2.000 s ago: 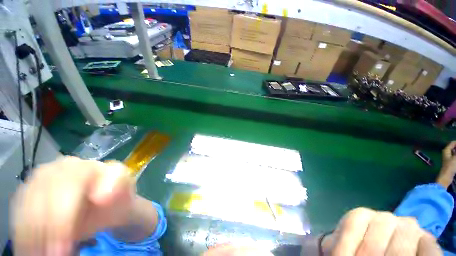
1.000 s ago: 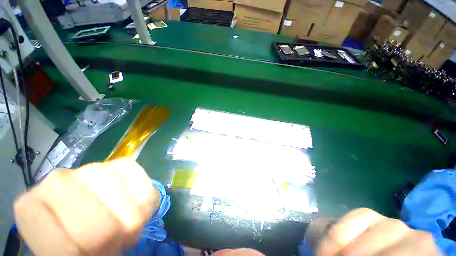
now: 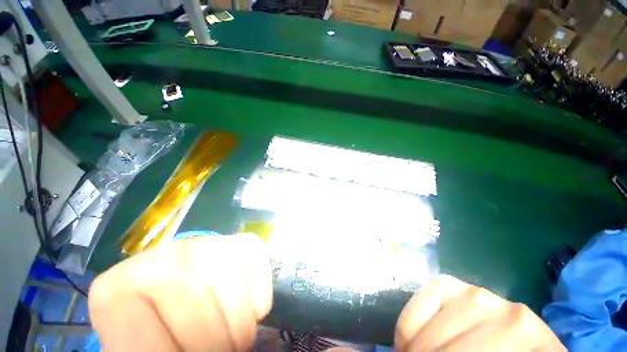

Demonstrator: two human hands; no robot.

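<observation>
My left hand (image 3: 182, 299) is large at the lower left, its fingers curled, just in front of the bench edge. My right hand (image 3: 474, 317) is at the lower right, also curled and cut off by the bottom edge. I cannot tell whether either hand holds anything. Glaring white adhesive sheets (image 3: 350, 165) lie on the green bench between and beyond the hands. An amber tape patch (image 3: 257, 228) shows at the left of the nearer sheets, close to my left hand. Thin clear liner scraps (image 3: 330, 275) lie near the bench edge.
Spare amber strips (image 3: 182, 189) and a crumpled clear bag (image 3: 127, 161) lie left. A small dark part on white (image 3: 172, 91) lies beyond them. A black parts tray (image 3: 447, 62) and a dark parts pile (image 3: 574, 82) are at the far right. A person's blue sleeve (image 3: 592, 289) is at right.
My left hand has moved right, uncovering more of the amber strips. My right hand has shifted slightly left, so the hands are closer together. The view has tilted further down since the earliest frame.
</observation>
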